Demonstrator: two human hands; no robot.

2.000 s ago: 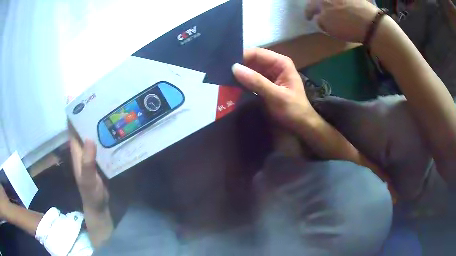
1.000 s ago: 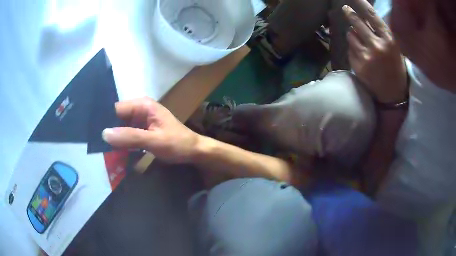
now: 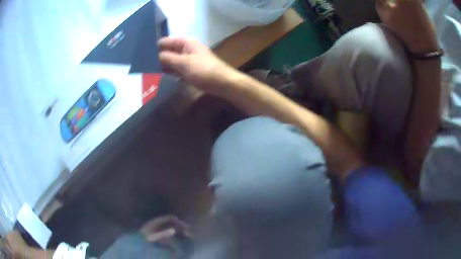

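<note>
The white carton (image 3: 101, 116) with dark grey and red corners and a blue-rimmed mirror picture lies on the white table covering at the left, tilted in view. My right hand (image 3: 189, 60) is at its right end, thumb and fingers pinched at the edge of the dark corner. A white and dark upright strip, blurred, shows just above the fingertips; I cannot tell if it is part of the carton. My left hand (image 3: 164, 230) is low over my lap, off the carton, blurred, with bent fingers. I cannot tell whether it holds anything.
A white round tub (image 3: 252, 10) is cut off at the top edge. The brown table edge (image 3: 265, 38) runs below it. A neighbour's knee and arm with a dark bracelet (image 3: 427, 53) are at the right. Another person's hand (image 3: 20, 245) is near a white-and-black flat item (image 3: 33, 222) at lower left.
My left hand has left the carton and is now low over my lap. The carton went from being held up in both hands to lying on the table. The view has shifted.
</note>
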